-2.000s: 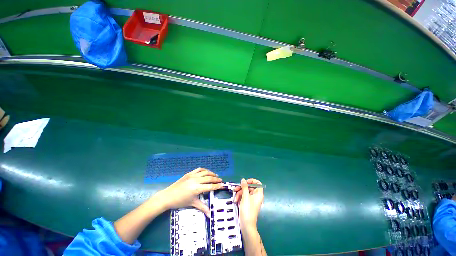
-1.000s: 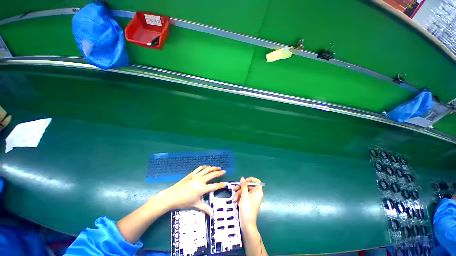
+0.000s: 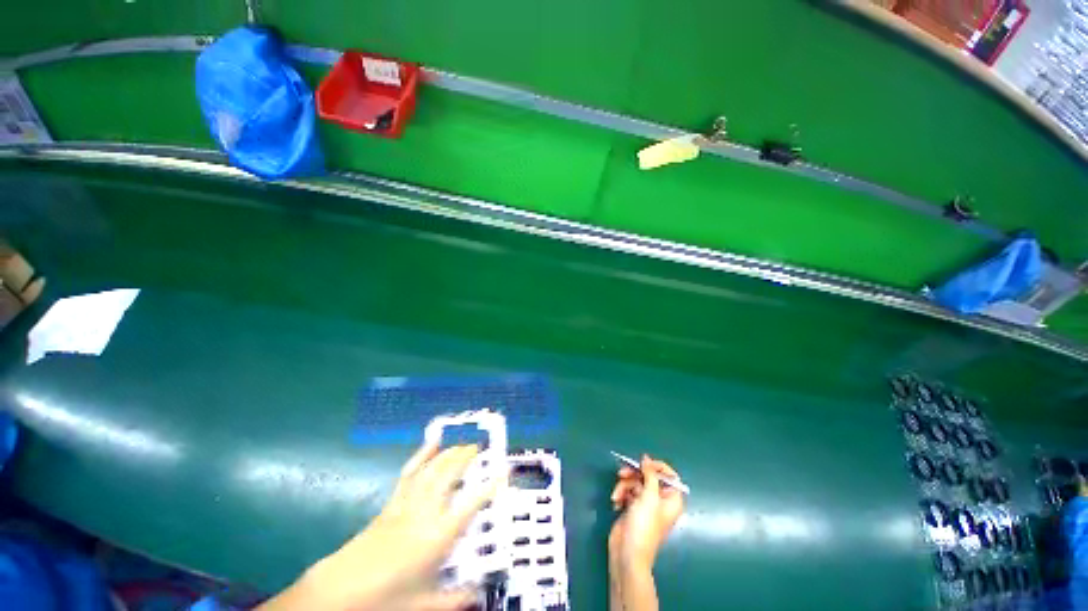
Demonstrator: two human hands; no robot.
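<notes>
My left hand is blurred and holds a white phone-like housing, its window end sticking out past the fingers and overlapping the blue sheet's lower edge. Another white housing with a large window and rows of key holes lies just right of it. My right hand is to the right, away from the housings, and holds the thin pale tweezers. The blue sheet with tiny dark marks lies flat above the housings. The lower part of the held housing is hidden by my left hand.
White paper lies at left. Rows of dark parts lie at right beside another person's blue sleeve. A red bin, blue caps and a yellow tag hang along the rail.
My left hand has taken hold of a housing and shifted it up and left. My right hand with the tweezers has moved right, off the housing. The view has shifted slightly.
</notes>
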